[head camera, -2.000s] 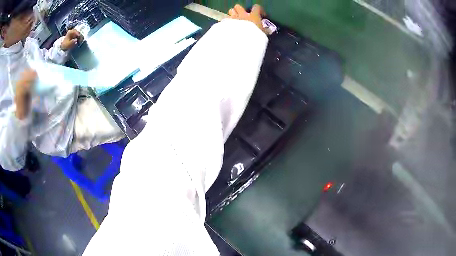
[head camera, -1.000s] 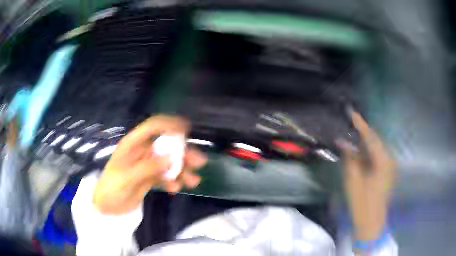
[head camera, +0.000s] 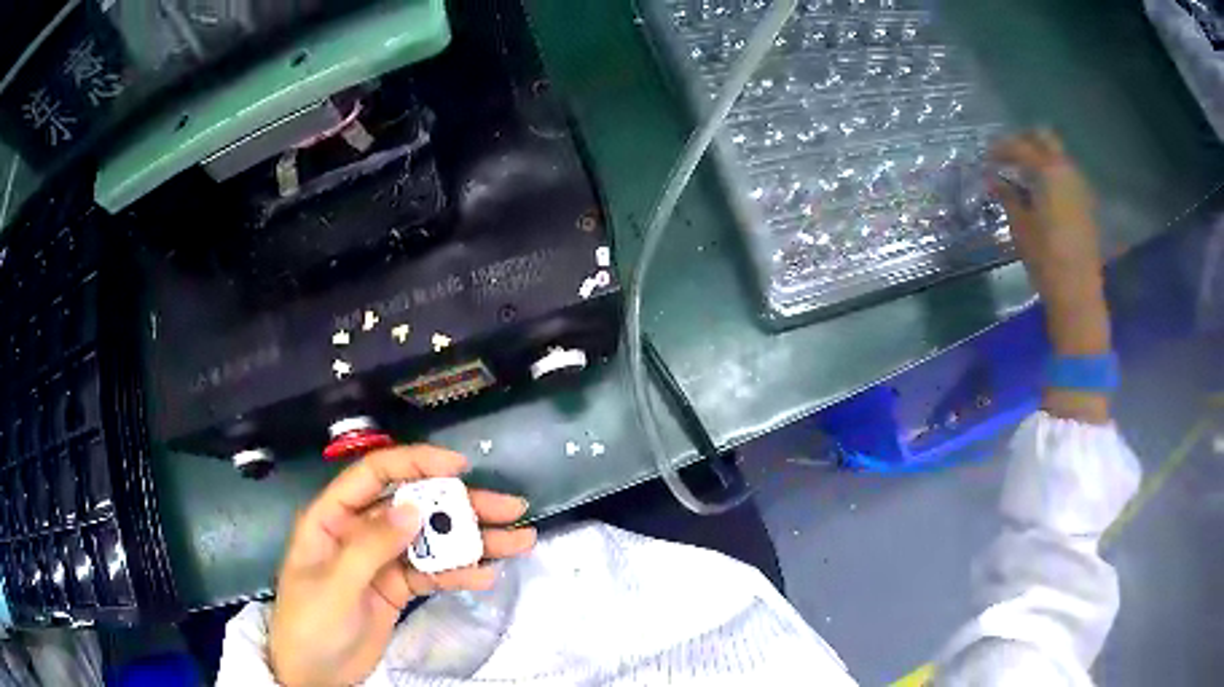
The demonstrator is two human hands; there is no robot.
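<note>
My left hand (head camera: 352,570) holds a small white unit (head camera: 461,540) at the lower left, in front of the press. Its face with a dark round centre and a dark slot is turned up. My right hand (head camera: 1054,222) is over the right edge of the clear blister tray (head camera: 805,289), with its fingers bent. Its fingertips are blurred, and I cannot tell whether they hold anything. A blue band is on the right wrist.
The black press (head camera: 524,289) has a red knob (head camera: 356,443), silver-rimmed buttons and tiny cream pieces (head camera: 401,333) on it. A clear hose (head camera: 654,255) runs between press and tray. Black trays (head camera: 67,443) stand left. A blue bin (head camera: 926,409) is below the bench edge.
The view has swung from the left side to the press and clear tray. My left hand came back from the far left with the white unit. My right hand is now at the clear tray.
</note>
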